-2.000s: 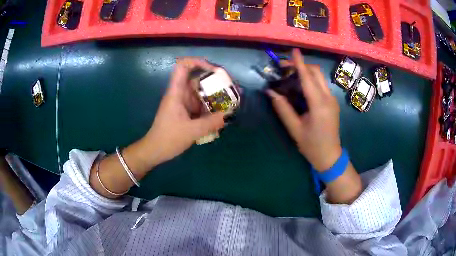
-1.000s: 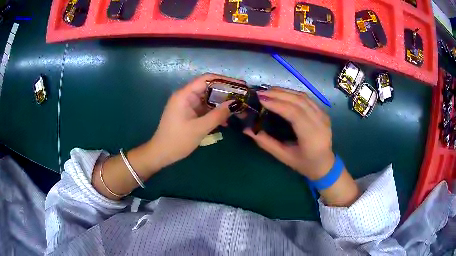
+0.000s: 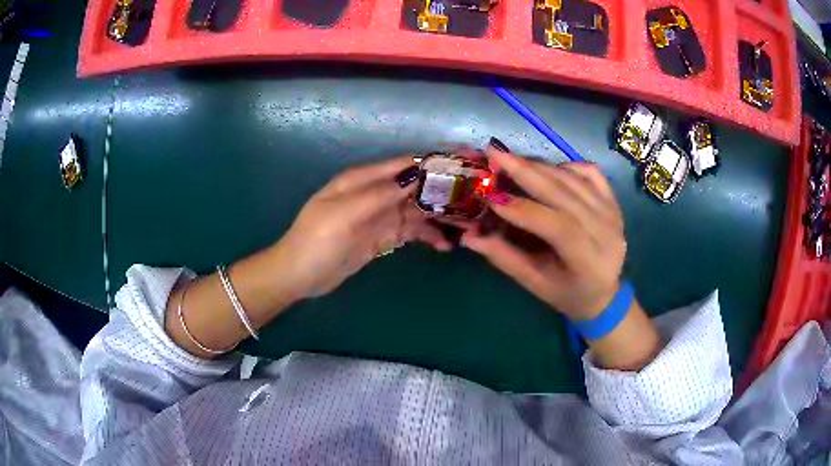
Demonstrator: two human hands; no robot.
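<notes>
A watch housing (image 3: 439, 189) with a silver-white block inside is held between both hands above the mat, its open side up. A small red light glows at its right side. My left hand (image 3: 351, 223) grips the housing's left side. My right hand (image 3: 560, 227) has its fingers at the housing's right side; whether it also holds a display module is hidden by the fingers. A small cream piece (image 3: 390, 250) lies on the mat, partly covered by my left hand. A blue rod (image 3: 533, 118) lies on the mat behind my right hand.
A red foam tray (image 3: 273, 56) with display modules in pockets lies beyond the hands. Three housings (image 3: 666, 170) lie close together at the right, and another housing (image 3: 70, 162) lies at the far left. A second red tray (image 3: 795, 291) stands at the right edge.
Both hands have shifted slightly right with the housing, which is turned. A red light now shows on it. The dark module seen earlier in my right hand is now mostly hidden.
</notes>
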